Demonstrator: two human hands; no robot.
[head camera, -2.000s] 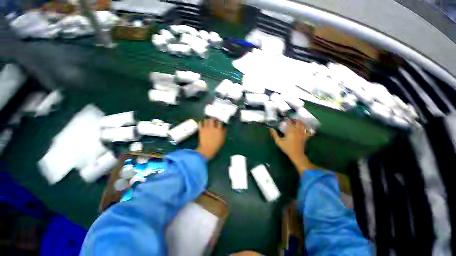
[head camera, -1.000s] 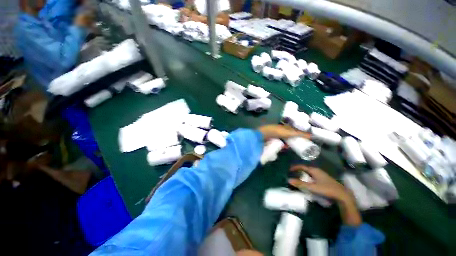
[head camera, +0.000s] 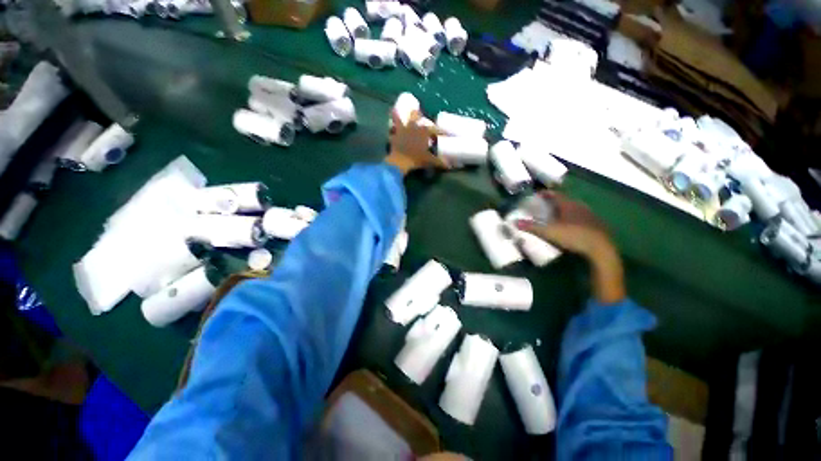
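Several white cylindrical units (head camera: 496, 291) lie loose on the dark-green bench in front of me, most with one dark end. My left hand (head camera: 414, 144) reaches forward over another group of white units (head camera: 462, 149), its fingers against one; whether it grips is unclear. My right hand (head camera: 576, 232) is at the centre right, thumb and fingers around a white unit (head camera: 537, 209), beside two more units on the bench. Both hands are bare, with blue sleeves.
Flat white bags (head camera: 135, 239) and units lie at the left. A brown box (head camera: 383, 405) with a white stack is at the bottom. A white sheet (head camera: 576, 126) with heaped units (head camera: 765, 194) is at the right. More units (head camera: 396, 36) lie farther back.
My left hand has moved forward along the unit group. More units now lie in front of me between my arms. The right hand stays near the centre right, and the view has shifted.
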